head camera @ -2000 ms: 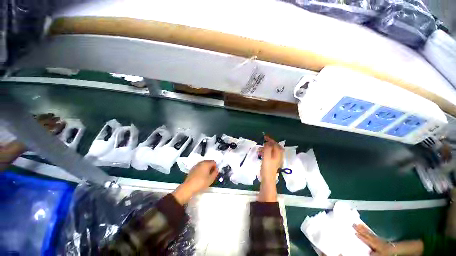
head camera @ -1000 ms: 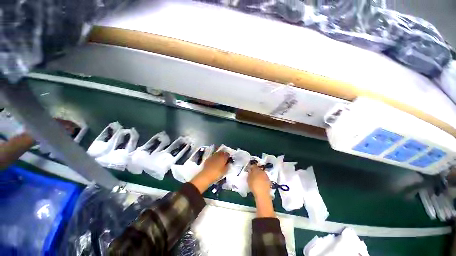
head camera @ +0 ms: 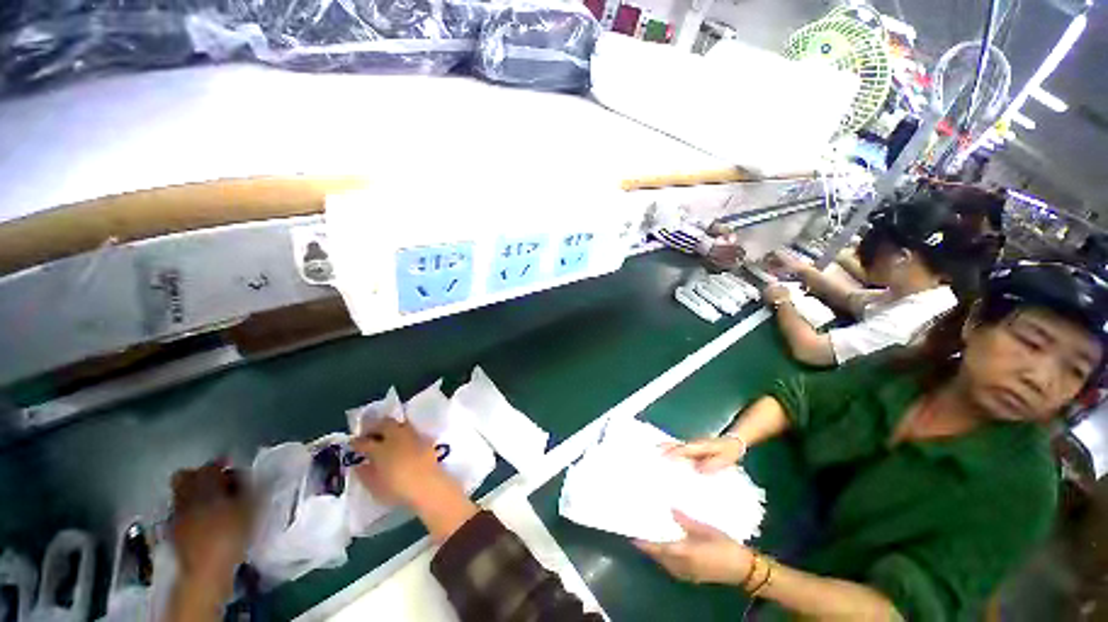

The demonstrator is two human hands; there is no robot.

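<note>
White foam bags point(head camera: 286, 498) lie in a row along the near side of the green belt, several with dark openings or black cables in them. My left hand point(head camera: 209, 522) is blurred, over the bags at the lower left; something dark shows at its fingertips, but its hold is unclear. My right hand point(head camera: 401, 468) is over the bags to the right, its fingertips closed at a black cable point(head camera: 331, 464) at a bag's mouth. A small dark loop point(head camera: 441, 452) shows just right of this hand. A flatter white bag point(head camera: 501, 419) lies at the row's right end.
A power strip point(head camera: 486, 261) hangs on the shelf rail above the belt point(head camera: 583, 352). A person in green point(head camera: 923, 498) at the right holds a stack of white foam bags point(head camera: 656, 486). Another person in white sits beyond. A pale mat point(head camera: 425, 595) is at the bottom.
The view has swung right, bringing the neighbours and fan into sight. My right hand is still at the bags; my left has moved farther left along the row, away from it.
</note>
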